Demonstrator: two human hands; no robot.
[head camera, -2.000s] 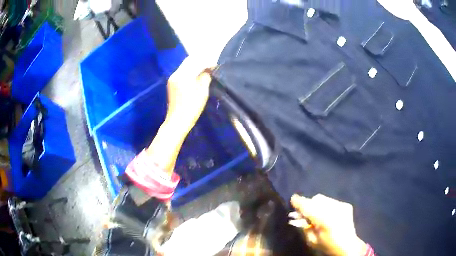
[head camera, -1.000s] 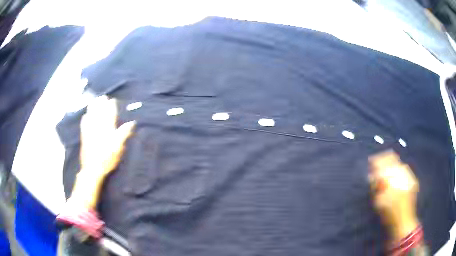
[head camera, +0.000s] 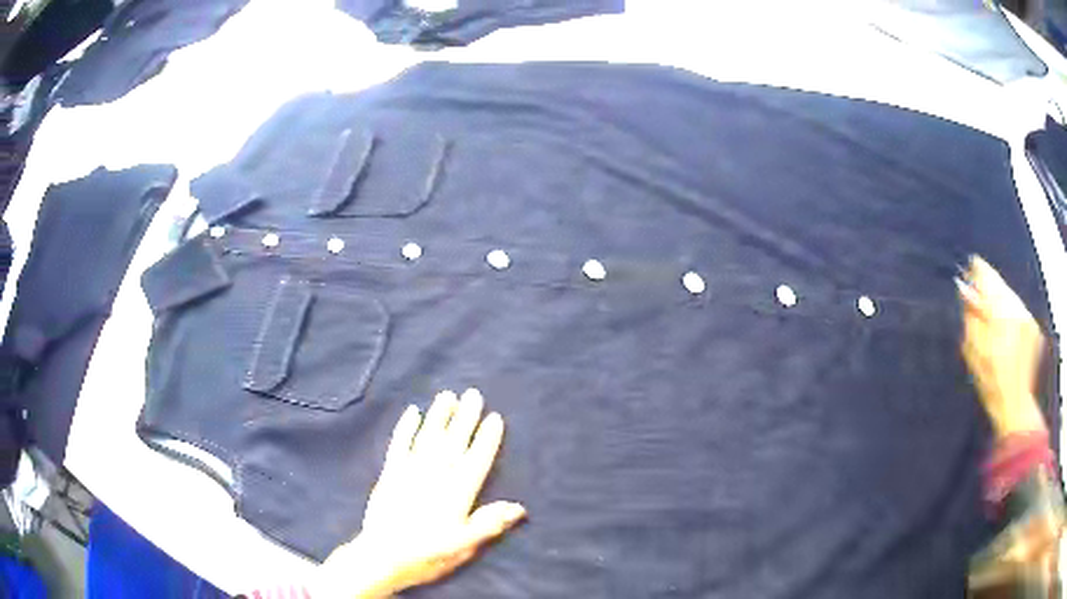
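A dark navy denim dress (head camera: 655, 433) lies flat across the white table, collar (head camera: 185, 276) at the left. A row of round white-silver buttons (head camera: 498, 260) runs along its placket. Two chest pockets show, one above and one below (head camera: 334, 349) the row. My left hand (head camera: 435, 491) lies palm down on the dress below the near pocket, fingers spread, holding nothing. My right hand (head camera: 1003, 345) is at the far right of the dress, past the last visible button, fingers bent. Something small and pale shows at its fingertips; I cannot tell what it is.
The white table (head camera: 111, 468) shows around the dress. Another dark garment (head camera: 88, 281) lies at the left, with more dark cloth along the back edge. A blue crate (head camera: 135, 562) stands below the table edge at the bottom left.
The view has swung from the crates and collar end to the whole dress. My left hand has moved from the collar onto the dress front. My right hand has moved right and up, towards the hem end.
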